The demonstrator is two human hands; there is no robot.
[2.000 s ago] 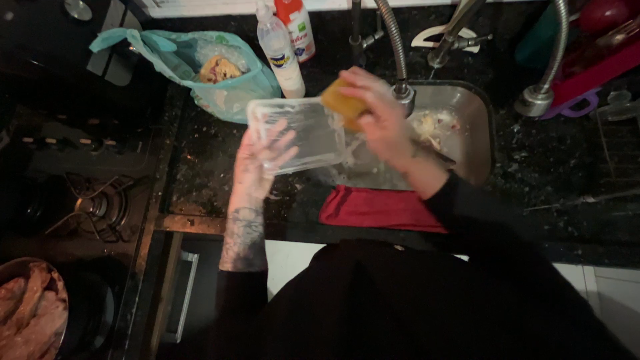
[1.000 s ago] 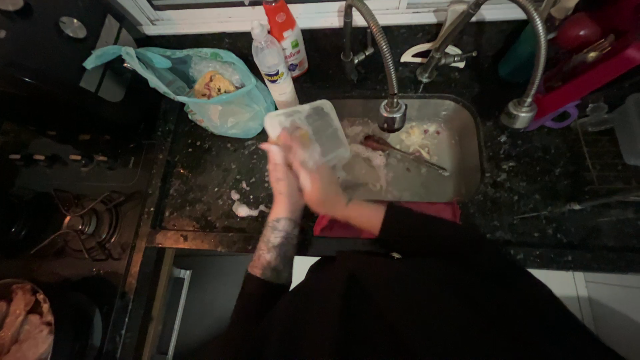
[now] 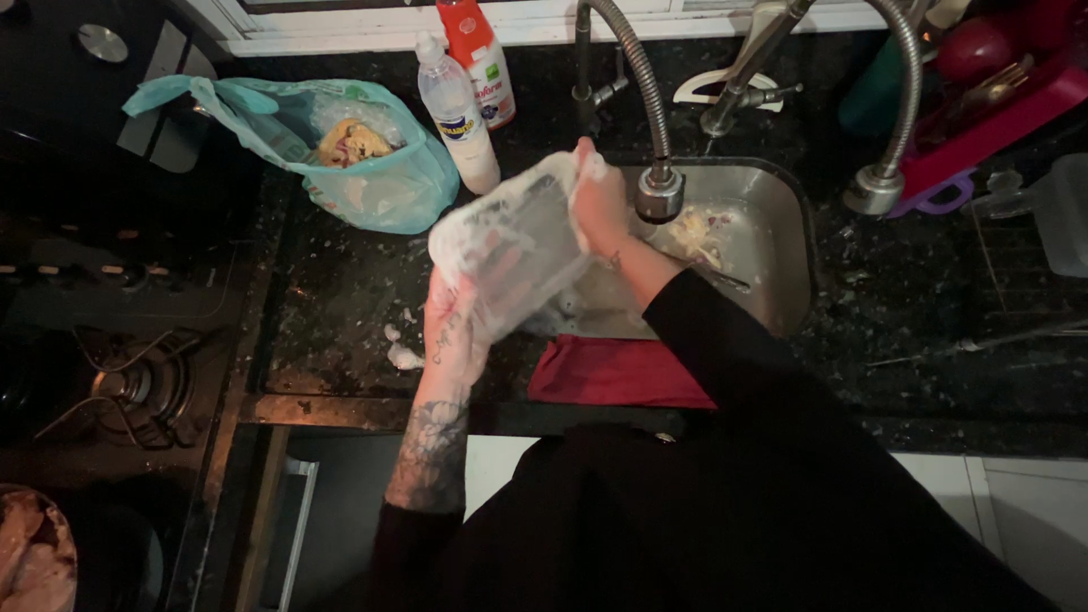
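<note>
A clear plastic container point(image 3: 527, 234), coated with soap suds, is held tilted between my two hands over the counter and the sink's left edge. My left hand point(image 3: 459, 314) supports its lower left end, with the fingers showing blurred through the plastic. At the upper right end, my right hand point(image 3: 597, 204) grips the rim, its knuckles covered in foam. Whether a sponge is under the right hand cannot be seen. The steel sink point(image 3: 769, 246) holds food scraps point(image 3: 699, 236) and a metal utensil point(image 3: 722, 279).
A flexible faucet point(image 3: 660, 191) hangs over the sink, a second point(image 3: 875, 189) to its right. Behind the container stand a clear detergent bottle point(image 3: 459, 119) and a red-and-white bottle point(image 3: 484, 64). A blue plastic bag point(image 3: 382, 195) with food waste sits left. A red cloth point(image 3: 620, 371) lies along the front edge.
My hands, together against the container one second ago, are now apart at its two ends. The container is raised and tilted. The yellow sponge seen in my right hand two seconds ago is not visible.
</note>
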